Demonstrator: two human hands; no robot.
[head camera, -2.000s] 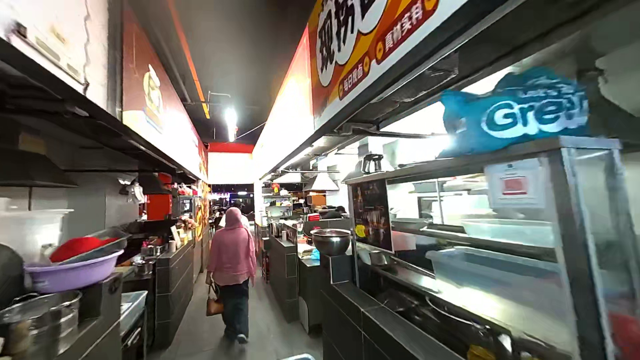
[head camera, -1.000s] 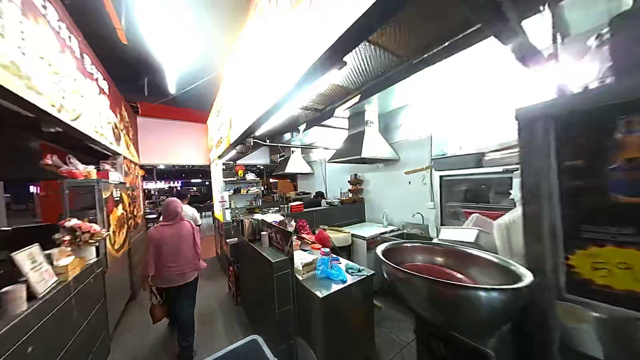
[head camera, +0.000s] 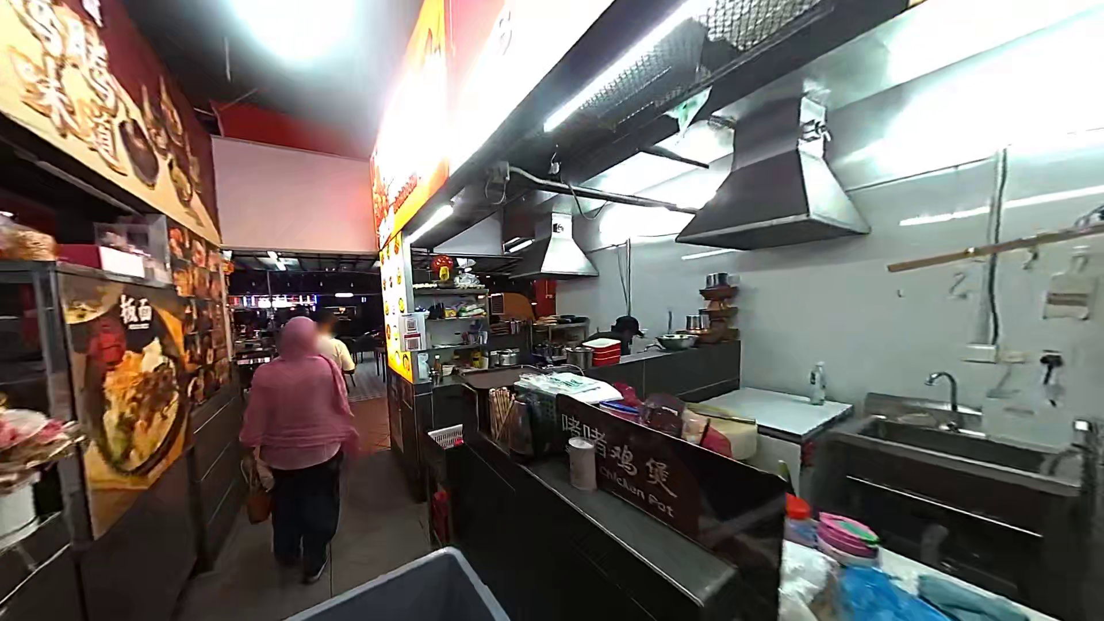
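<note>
Neither my left hand nor my right hand shows in the view. Low at the centre, the corner of a grey plastic bin (head camera: 457, 573) juts in from the bottom edge; whether a hand touches it cannot be seen. Ahead in the aisle, a person in a pink headscarf (head camera: 300, 397) walks with their back to me, a brown handbag (head camera: 258, 502) at their left side. To the right of the bin runs a dark stall counter (head camera: 552, 552) bearing a sign board (head camera: 664, 483), a white cup (head camera: 582, 464) and a holder of chopsticks (head camera: 507, 414).
A stainless steel sink (head camera: 957, 440) and a white worktop (head camera: 776, 410) lie behind the counter, under a range hood (head camera: 776, 185). Food posters (head camera: 129, 379) line the left side. Grey floor (head camera: 371, 509) runs between the stalls, and another person (head camera: 335, 349) is farther off.
The view has moved forward along the aisle. The large steel bowl on the right has left the view, and the counter with the sign board is nearer.
</note>
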